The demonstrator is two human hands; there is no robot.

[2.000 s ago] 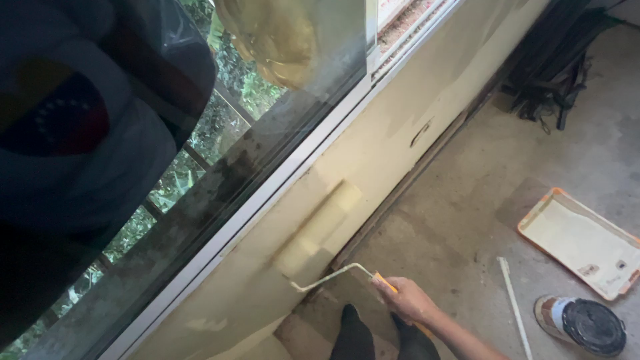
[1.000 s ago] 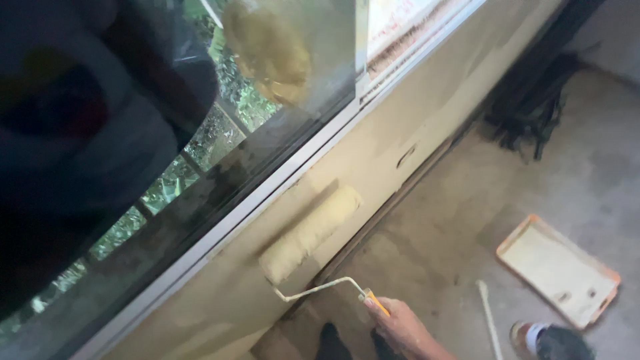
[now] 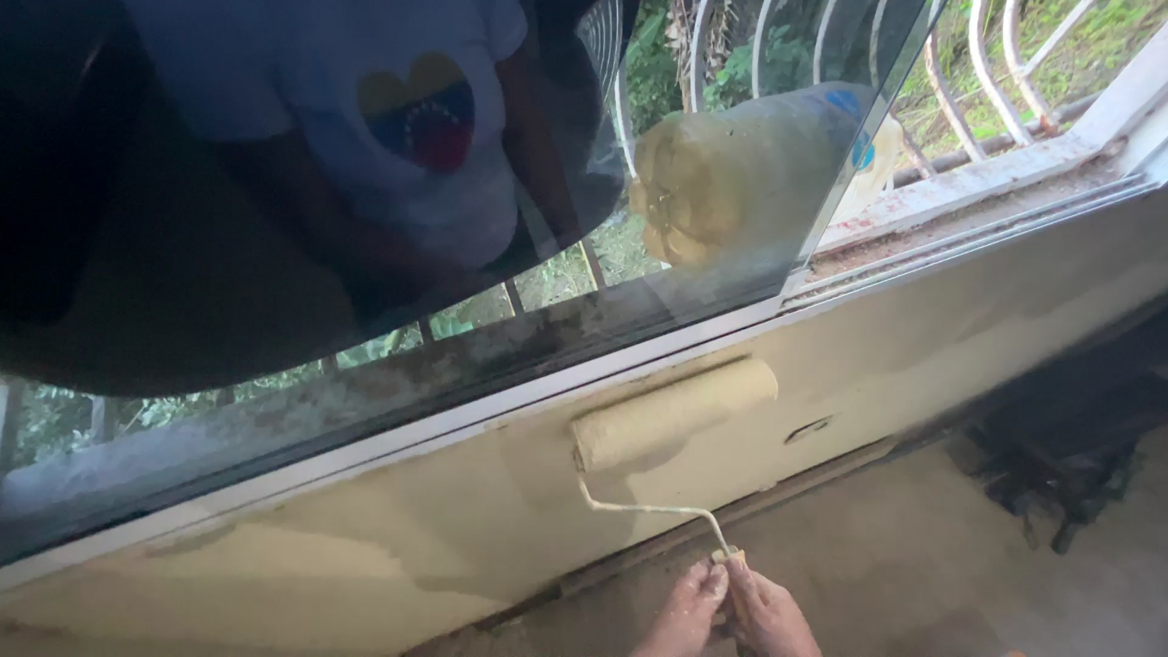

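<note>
A cream-coated paint roller (image 3: pixel 677 415) lies against the cream wall (image 3: pixel 493 511) just under the window frame. Its bent wire frame runs down to a handle that both hands grip at the bottom of the view. My left hand (image 3: pixel 686 610) closes around the handle's top from the left, fingertips beside those of the other hand. My right hand (image 3: pixel 768 610) wraps the handle from the right. Most of the handle is hidden by the fingers. Darker and lighter patches of paint mark the wall around the roller.
Above the wall runs the sliding window's white frame (image 3: pixel 383 453), its glass reflecting a person in a shirt. A large plastic bottle (image 3: pixel 730 173) lies behind the glass, near white bars. Dark items (image 3: pixel 1058 465) rest on the floor at the right. A small slot (image 3: pixel 808 430) marks the wall.
The left hand has come onto the roller handle, where earlier only the right hand showed. The roller now sits close under the window frame. The view has shifted; the paint tray is out of sight.
</note>
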